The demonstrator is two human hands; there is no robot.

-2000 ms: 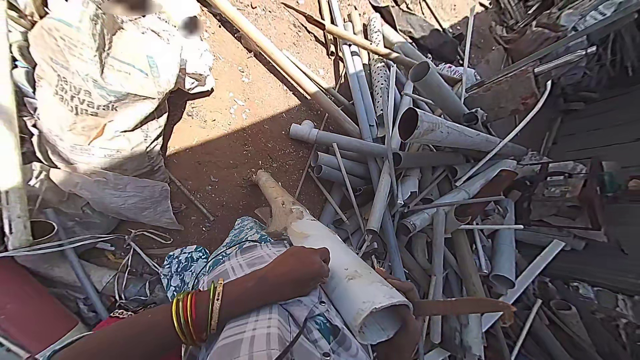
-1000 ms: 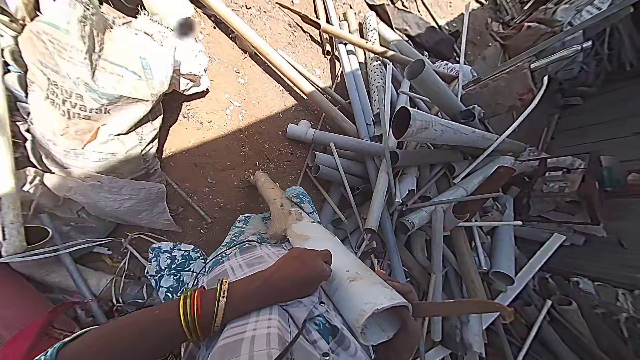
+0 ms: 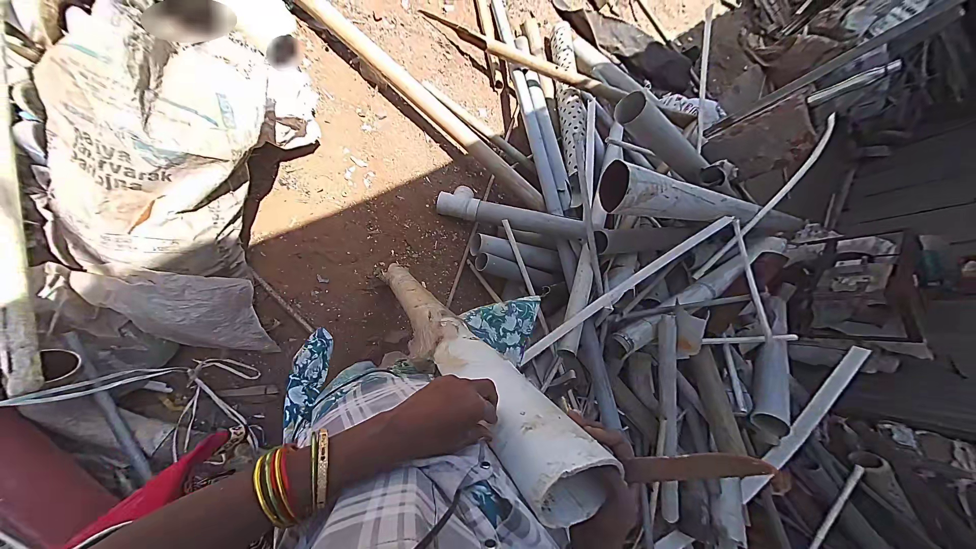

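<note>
A white plastic pipe [image 3: 526,431] lies slantwise over the plaid cloth on my lap, its open end toward me. At its far end a rough wooden piece [image 3: 427,309] meets the pipe, perhaps running inside it. My left hand [image 3: 461,415], with bangles at the wrist, is curled against the pipe's left side, fingertips pressed to it. My right hand [image 3: 606,488] is at the pipe's right side near the open end, partly hidden behind it. From that hand a rusty, curved metal blade [image 3: 698,467] points right; its handle is hidden.
Grey and white plastic pipes [image 3: 526,221] and thin strips lie heaped to the right. A large woven sack [image 3: 152,168] stands at upper left on reddish soil [image 3: 343,221]. White cord [image 3: 206,389] and red cloth [image 3: 160,488] lie left of my lap.
A long pale strip now slants across the pile just right of the white pipe, where earlier views show none. Both hands have stayed in nearly the same place at the pipe.
</note>
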